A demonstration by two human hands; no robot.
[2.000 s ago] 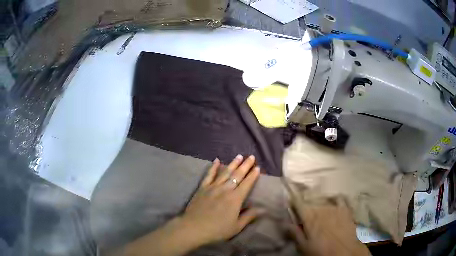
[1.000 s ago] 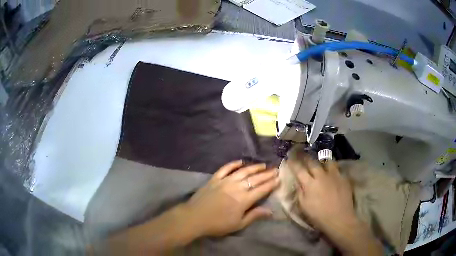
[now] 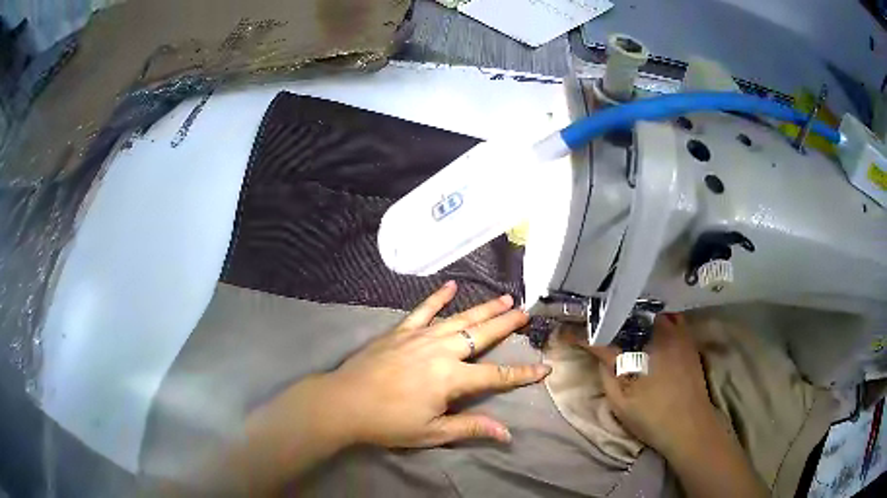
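Note:
A taupe garment body panel [image 3: 292, 340] lies on the white table, joined to a dark brown panel [image 3: 321, 214] above it. My left hand [image 3: 438, 374] lies flat with fingers spread over the seam between them, a ring on one finger. My right hand [image 3: 661, 384] is on the beige panel [image 3: 584, 404] beside the needle area, its fingertips partly hidden behind the machine head. A small bit of yellow-green patch [image 3: 518, 234] shows beside the head. The sewing machine [image 3: 778, 224] stands at right; its presser foot is not clearly visible.
A white oblong fitting [image 3: 447, 219] juts from the machine head over the dark panel. A blue tube [image 3: 681, 105] runs behind it. Brown cardboard [image 3: 185, 49] and clear plastic lie at the upper left. White paper [image 3: 535, 15] is at the top, and printed sheets [image 3: 851, 452] at the lower right.
My right hand has moved up to the needle area on the beige panel. My left hand has moved up and right to the seam. The view is closer to the machine, and less yellow-green shows.

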